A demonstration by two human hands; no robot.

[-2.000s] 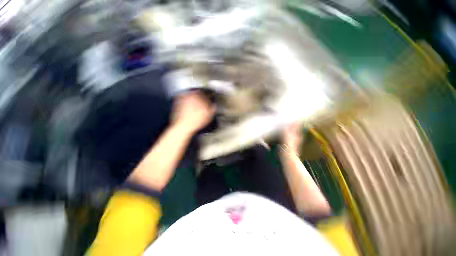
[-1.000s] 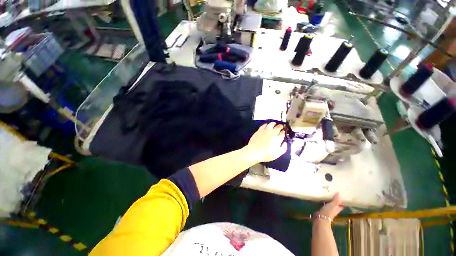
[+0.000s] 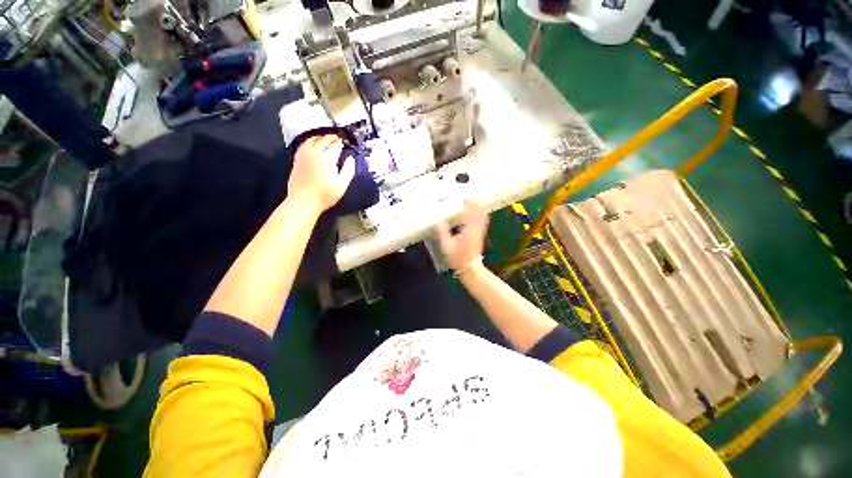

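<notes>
The dark garment piece point(image 3: 187, 215) drapes over the dark side surface left of the overlock machine point(image 3: 336, 79). Its edge lies at the lit needle area point(image 3: 374, 159). My left hand point(image 3: 320, 173) rests on the dark cloth just left of the needle area, with its fingertips at the cloth's edge; whether it pinches the cloth is hard to tell. My right hand point(image 3: 462, 235) is at the table's front edge, away from the cloth. A small dark spot shows at its fingers; I cannot tell whether it holds anything.
A yellow-framed trolley with a beige slatted top point(image 3: 668, 289) stands to the right of the overlock table point(image 3: 551, 140). A tray with dark and red items point(image 3: 207, 84) sits at the upper left. A white bin point(image 3: 612, 19) stands on the green floor at the top.
The view has turned right, showing the whole trolley. My left hand is still on the cloth by the needle. My right hand is still at the table's front edge, its fingers now bent differently.
</notes>
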